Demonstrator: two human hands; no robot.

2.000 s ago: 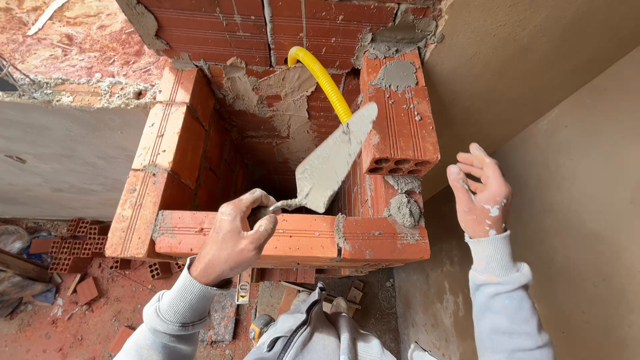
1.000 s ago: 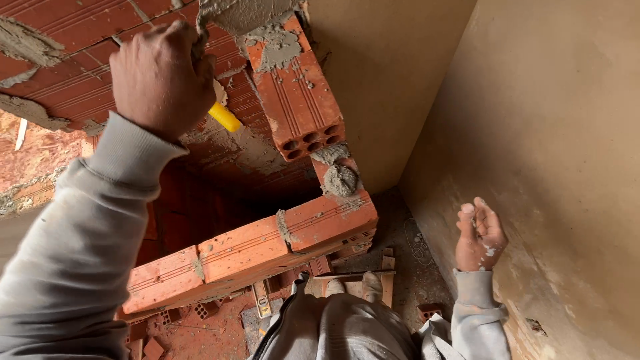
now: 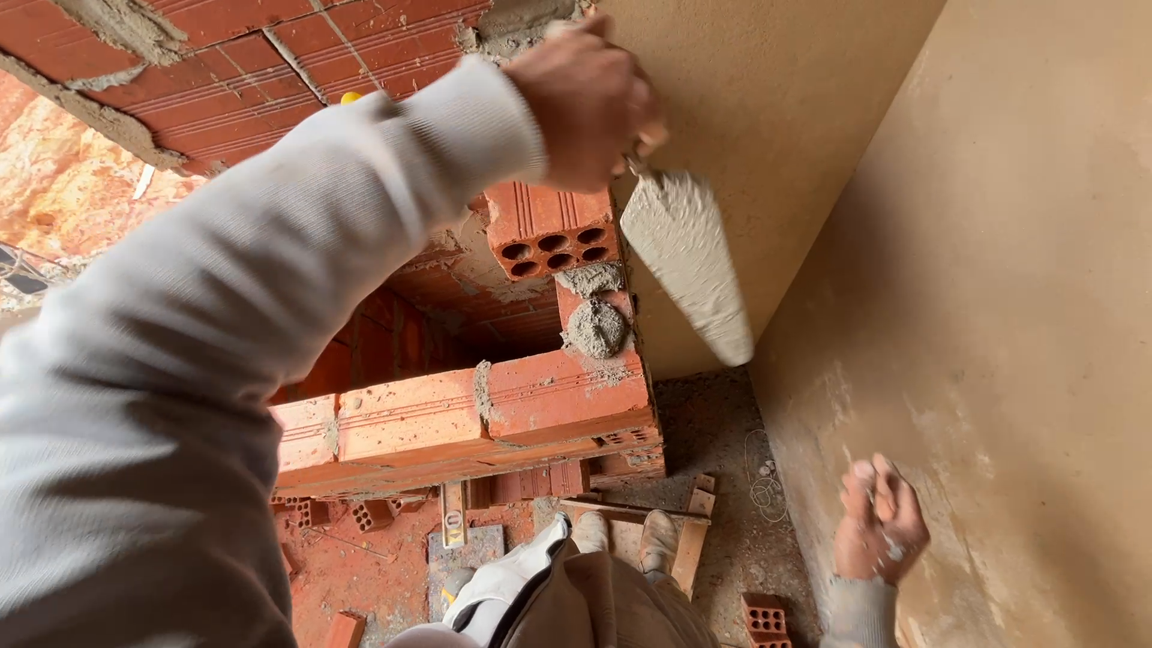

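My left hand point(image 3: 594, 103), slightly blurred, grips the handle of a mortar-coated pointed trowel point(image 3: 688, 256). The blade points down and right, beside the outer face of the low brick wall. Below the hand, a hollow red brick point(image 3: 553, 229) shows round holes at its near end. In front of it a mound of wet mortar point(image 3: 596, 328) sits at the corner of the wall point(image 3: 567, 391). My right hand point(image 3: 880, 520) is raised at the lower right near the plastered wall, fingers partly curled, with nothing visible in it and a pale smear on its skin.
Plastered walls point(image 3: 990, 297) meet in a corner on the right. A taller brick wall point(image 3: 243, 72) stands at the upper left. Below are loose bricks point(image 3: 765, 619), a spirit level point(image 3: 454, 513), wooden boards point(image 3: 693, 540) and a tangle of thin wire point(image 3: 767, 493).
My left hand has carried the trowel from above the brick enclosure to the outer side of the wall at right. My right hand stays raised and without anything in it.
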